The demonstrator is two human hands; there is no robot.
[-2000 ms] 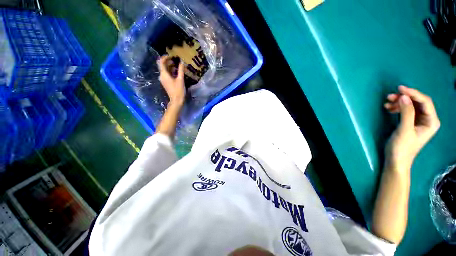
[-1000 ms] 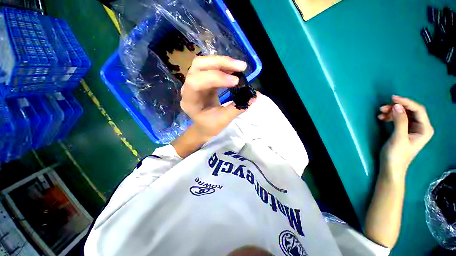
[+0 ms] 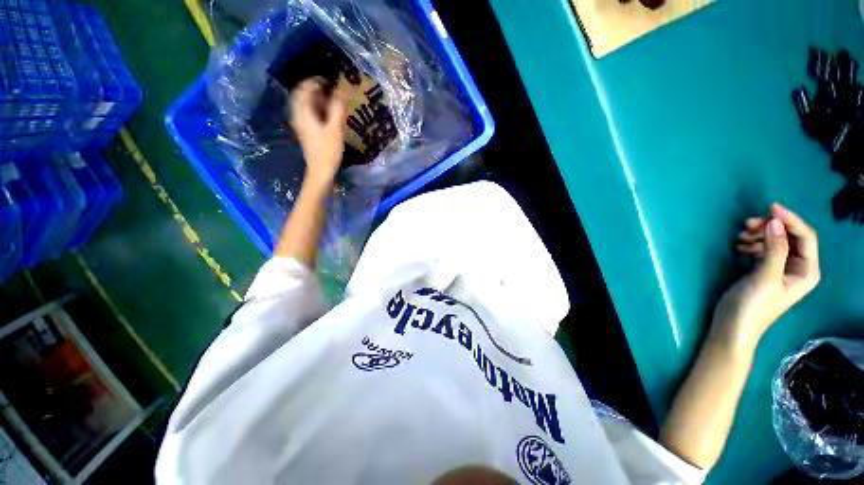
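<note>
My left hand [image 3: 319, 116] is down inside the blue left crate [image 3: 438, 163], over the black parts [image 3: 371, 130] on tan cardboard. Its fingers are blurred, and I cannot tell whether they hold a part. The clear plastic liner [image 3: 284, 185] hangs around the crate's inside and over its edge. My right hand [image 3: 779, 262] rests over the green bench [image 3: 654, 180], thumb near the curled fingers. No part shows in it, but the inside of its grip is partly hidden.
A pile of black sleeves [image 3: 834, 109] lies at the bench's far right. A clear plastic bag [image 3: 817, 455] of black pieces stands at lower right. A tan board [image 3: 630, 30] lies at the bench's top edge. Stacked blue crates [image 3: 57, 85] and a framed panel [image 3: 76, 388] are at left.
A second ago my left hand held a black part up near my lap; now it is back in the crate, and that part is not seen. My right hand has hardly moved.
</note>
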